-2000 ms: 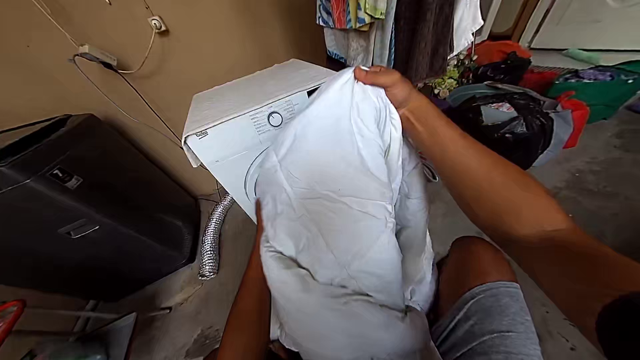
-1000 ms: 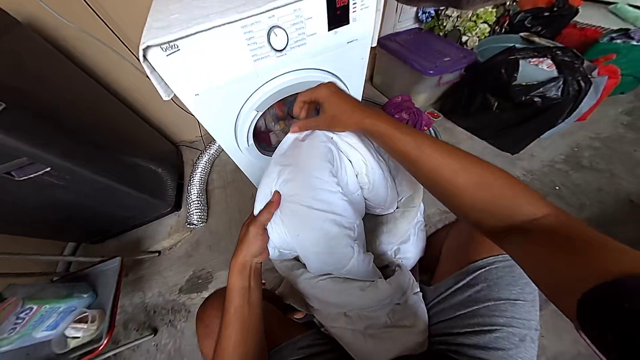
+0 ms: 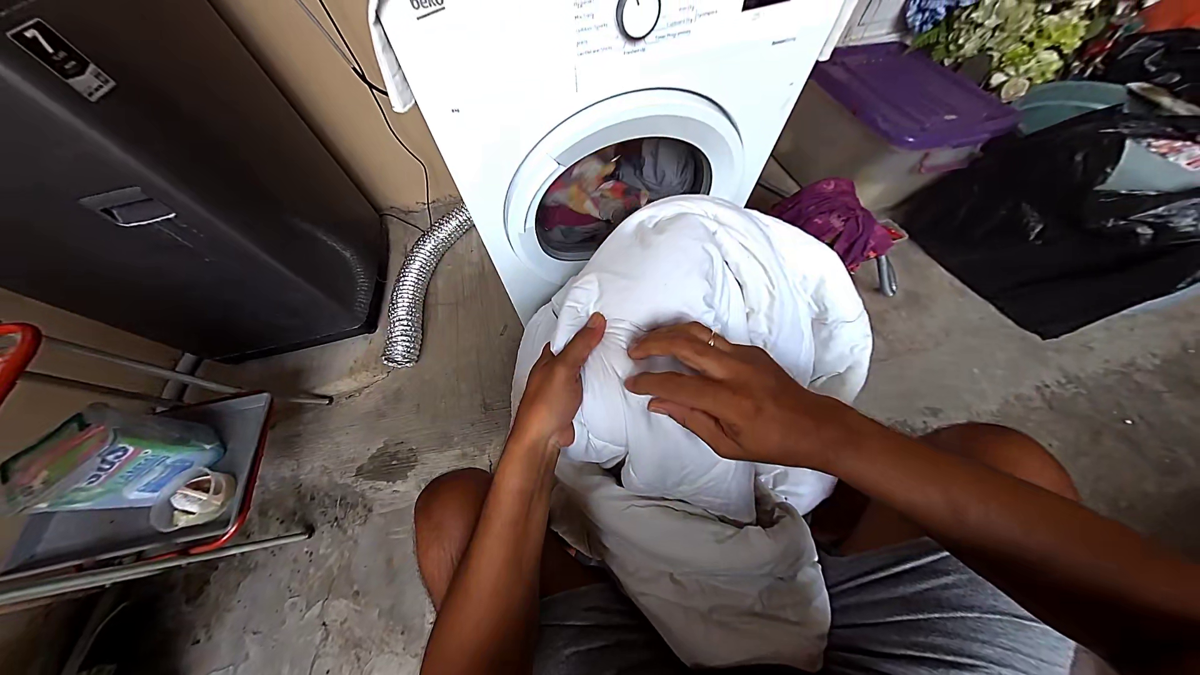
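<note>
A bundled white quilt or padded cover (image 3: 675,272) rests in my lap, against the front of a white front-loading machine (image 3: 469,122). Its round door (image 3: 623,192) is closed, with coloured laundry behind the glass. My left hand (image 3: 553,389) grips a fold at the bundle's left side, thumb on top; its other fingers are partly hidden. My right hand (image 3: 727,394) lies on the middle of the bundle, its fingers spread and bent, with no cloth plainly pinched. A greyish-beige part of the cloth (image 3: 712,572) hangs below, between my knees.
A foil duct (image 3: 422,286) lies on the floor left of the machine, beside a large dark cabinet-like appliance (image 3: 197,169). A trolley tray (image 3: 246,422) holds packages at the lower left. At right are a purple-lidded box (image 3: 909,94), a purple cloth (image 3: 830,220) and black plastic bags (image 3: 1041,225).
The cloth, held up high at first, is now lowered and bunched in my lap. My right hand has come down from its top edge onto the bundle. The view has tilted down.
</note>
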